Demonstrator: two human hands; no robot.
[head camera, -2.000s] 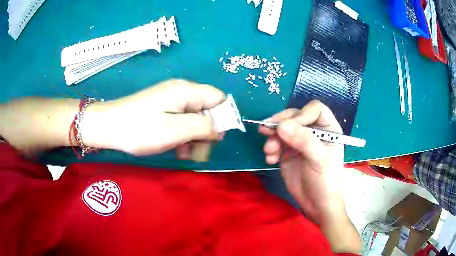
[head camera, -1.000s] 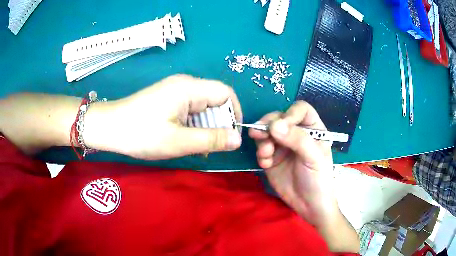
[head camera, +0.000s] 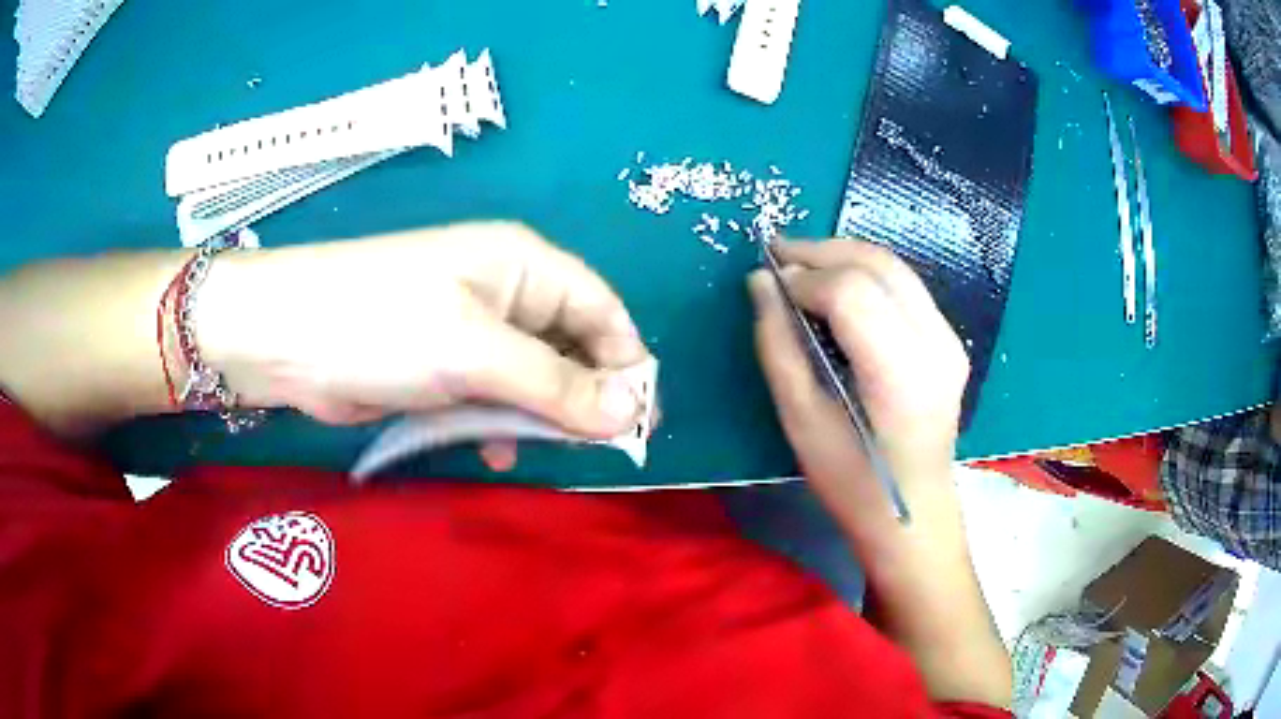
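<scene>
My left hand (head camera: 478, 337) holds a white watch strap (head camera: 464, 426) between thumb and fingers, its flared end at the fingertips and its long part curving back under the hand. My right hand (head camera: 878, 358) holds slim tweezers (head camera: 850, 400) like a pen. Their tip is at the lower edge of the loose pile of tiny whitish inserts (head camera: 688, 183), to the right of and above my left hand. Whether the tip holds a piece is too small to tell.
A stack of straps (head camera: 323, 134) lies upper left, one more strap (head camera: 763, 49) at the top. A black ribbed sheet (head camera: 948, 169) lies right of the pile, then spare tweezers (head camera: 1135, 225). Blue (head camera: 1145, 49) and red (head camera: 1215, 127) bins are upper right. A person's plaid sleeve (head camera: 1229, 485) shows at right.
The tweezers have left the strap end and moved up to the pile. My left hand has turned, so the strap's long part now shows below it.
</scene>
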